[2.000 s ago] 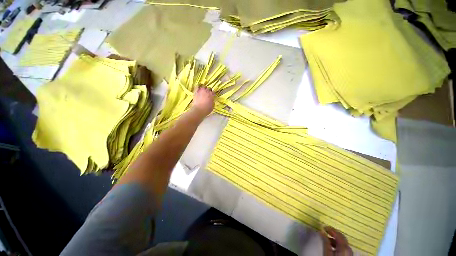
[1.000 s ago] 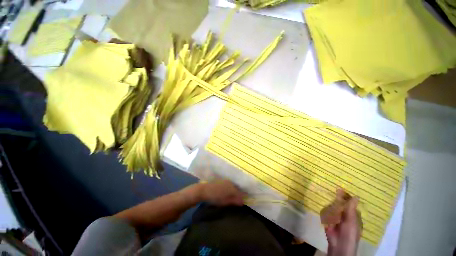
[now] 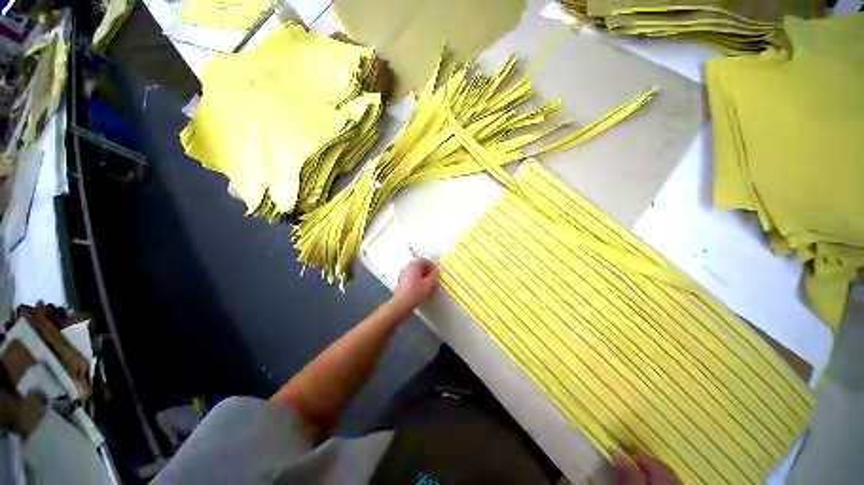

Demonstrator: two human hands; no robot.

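Note:
A row of laid yellow strips (image 3: 606,322) lies side by side on a pale grey backing board (image 3: 483,379). My left hand (image 3: 418,282) pinches the left end of a strip at the near edge of the row. My right hand (image 3: 644,469) is at the strip's other end, partly cut off by the bottom edge of the picture. The strip (image 3: 521,367) runs between the hands along the row's near edge. A strip bundle (image 3: 407,161) fans out to the left of the row, and a few loose strips lie over the row's far edge.
Stacked yellow panels stand at the left (image 3: 275,114) and at the right (image 3: 796,142). Olive-tan panels (image 3: 426,33) lie at the top. A white sheet (image 3: 696,237) shows beyond the row. The dark floor (image 3: 199,275) is left of the table.
My left hand has moved from near the body to the row's left end, and a strip is now stretched along the near edge. My right hand has moved down. The view has shifted left.

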